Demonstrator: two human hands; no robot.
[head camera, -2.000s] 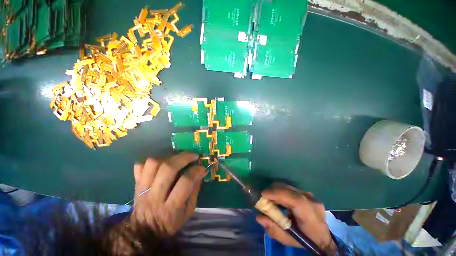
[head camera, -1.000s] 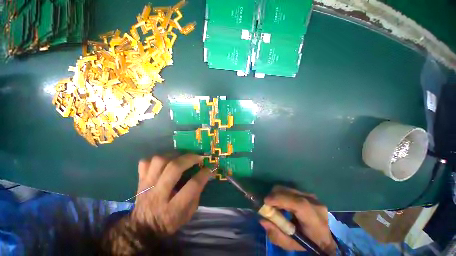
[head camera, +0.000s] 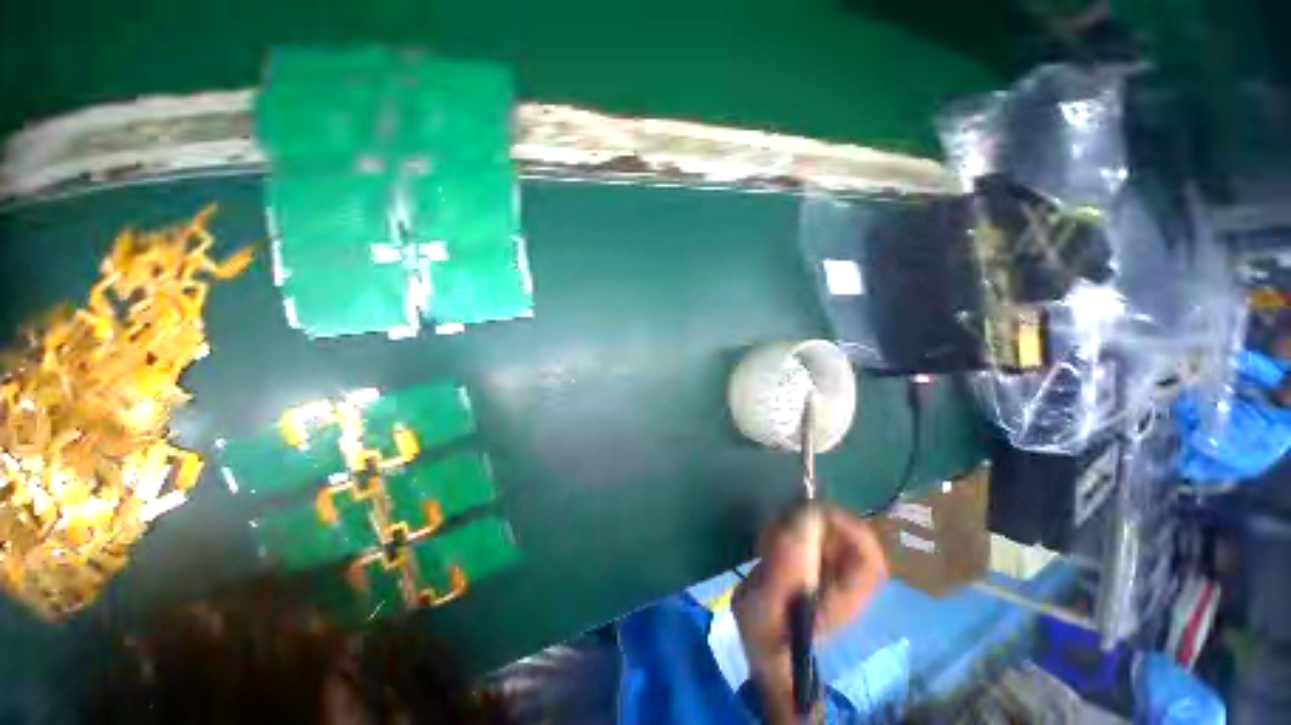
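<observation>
My right hand (head camera: 814, 578) grips the soldering iron (head camera: 808, 489) nearly upright, with its metal tip at the mouth of the whitish round cup (head camera: 772, 397). Silvery bits show inside the cup. The panel being worked (head camera: 460, 484) lies at lower left, green with orange flexible circuits (head camera: 375, 496) along its centre seam. A dark, blurred mass covers the bottom left, below the panel. My left hand may be in it, but its fingers and hold cannot be made out.
A loose heap of orange flexible circuits (head camera: 99, 411) lies at far left. A green stack of plain panels (head camera: 467, 269) stands at upper left by the worn whitish rail (head camera: 708, 159). Shiny clear bags (head camera: 1062, 404) and a black unit (head camera: 913, 283) are at right. A brown cardboard box (head camera: 951, 531) sits below.
The view has swung right. The soldering iron in my right hand has moved from the panel to the cup. My left hand is no longer clearly visible at the panel.
</observation>
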